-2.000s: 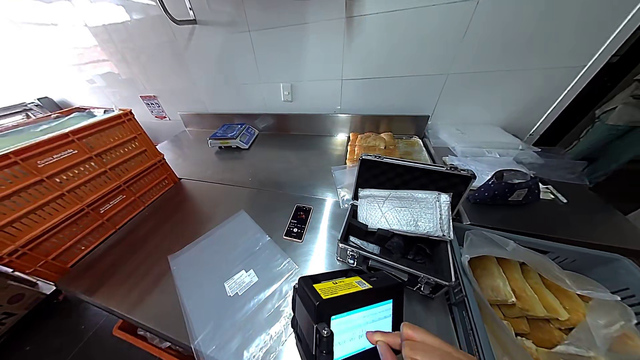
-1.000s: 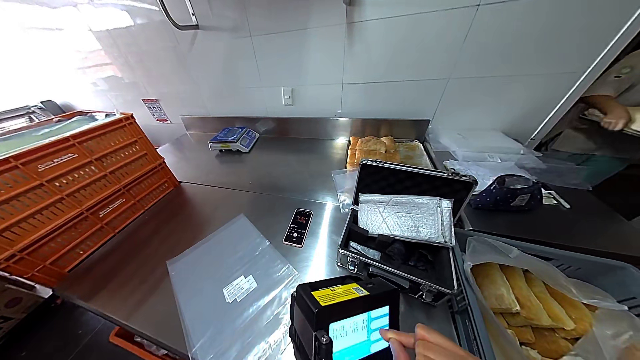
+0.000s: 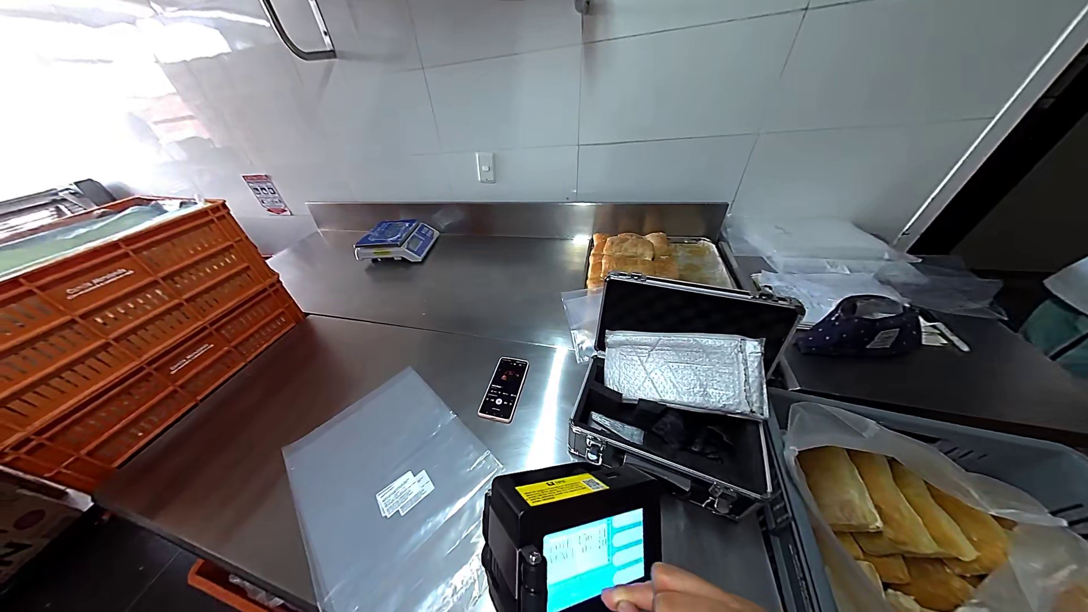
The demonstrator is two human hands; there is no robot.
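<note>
A black handheld device with a lit touchscreen (image 3: 574, 540), perhaps a handheld printer, stands at the bottom centre. My right hand (image 3: 680, 592) is at the lower right corner of its screen, a fingertip at or just over the glass. My left hand is out of view. Left of the device lies a clear plastic bag (image 3: 365, 476) with two white printed labels (image 3: 405, 494) on it. Beyond them a smartphone (image 3: 503, 389) lies face up. An open black hard case (image 3: 663, 459) behind the device holds a silver bubble-foil pouch (image 3: 684, 372).
Orange plastic crates (image 3: 127, 323) are stacked at left. A blue-topped scale (image 3: 397, 240) and a tray of pastries (image 3: 629, 255) stand at the back. At right, a grey crate (image 3: 952, 425) holds plastic-lined long pastries (image 3: 901, 501), near a dark cloth pouch (image 3: 863, 327). A person's sleeve shows at far right.
My right hand has moved down along the screen to its lower edge, and the screen's display has changed. The co-worker's arm seen at the upper right a second ago is out of view.
</note>
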